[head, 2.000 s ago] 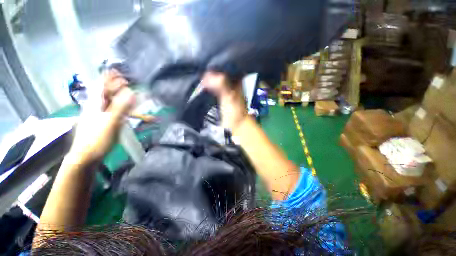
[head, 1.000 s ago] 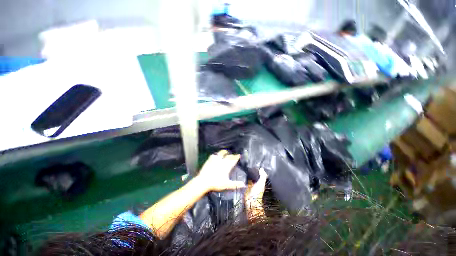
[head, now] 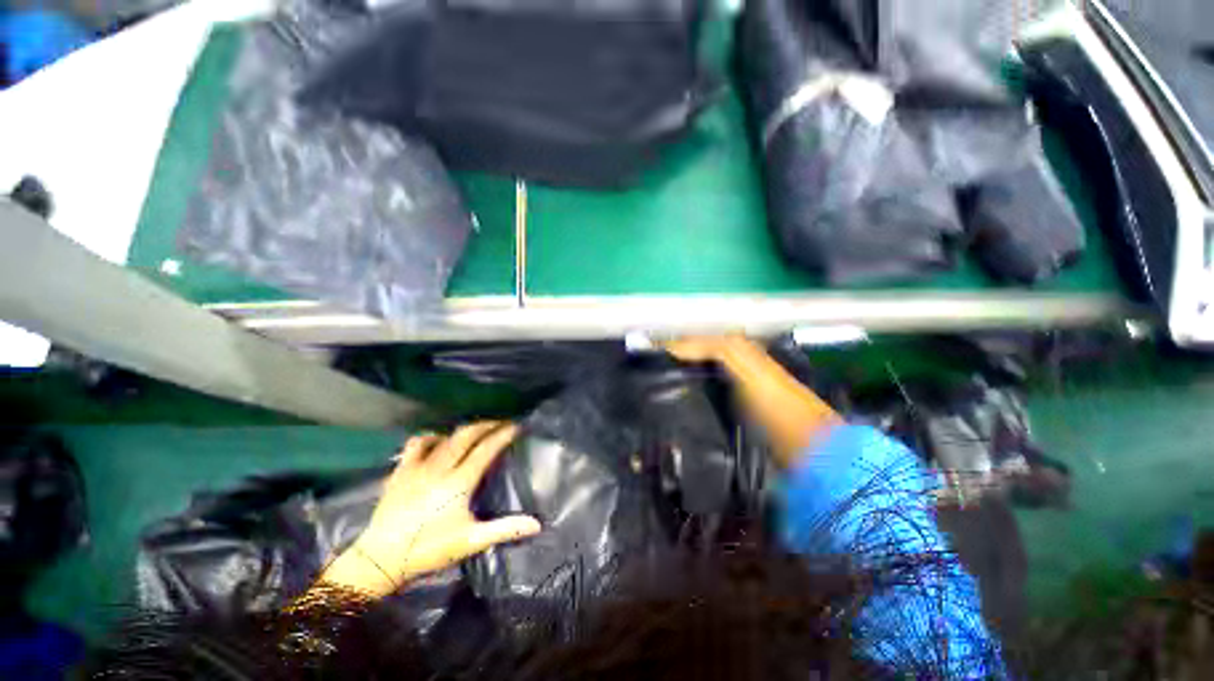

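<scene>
A heap of black plastic bags [head: 553,499] lies in front of me on the lower green surface. My left hand [head: 439,512] rests on the heap at centre left, fingers spread, palm down, holding nothing. My right hand [head: 712,349] reaches forward to the edge beneath the pale rail, over the black bags. Its fingertips are small and blurred, so I cannot tell whether they grip anything.
A pale rail [head: 559,317] crosses in front of the upper green surface [head: 606,246]. Black bags [head: 852,186] and a thin crumpled bag [head: 333,200] lie on it. A slanting pale post [head: 200,333] is at left, a white-edged grey housing [head: 1172,173] at right.
The view has swung from the floor and cartons to the bags and rail. The large raised black bag is no longer in my hands. My right hand has moved forward, away from my left.
</scene>
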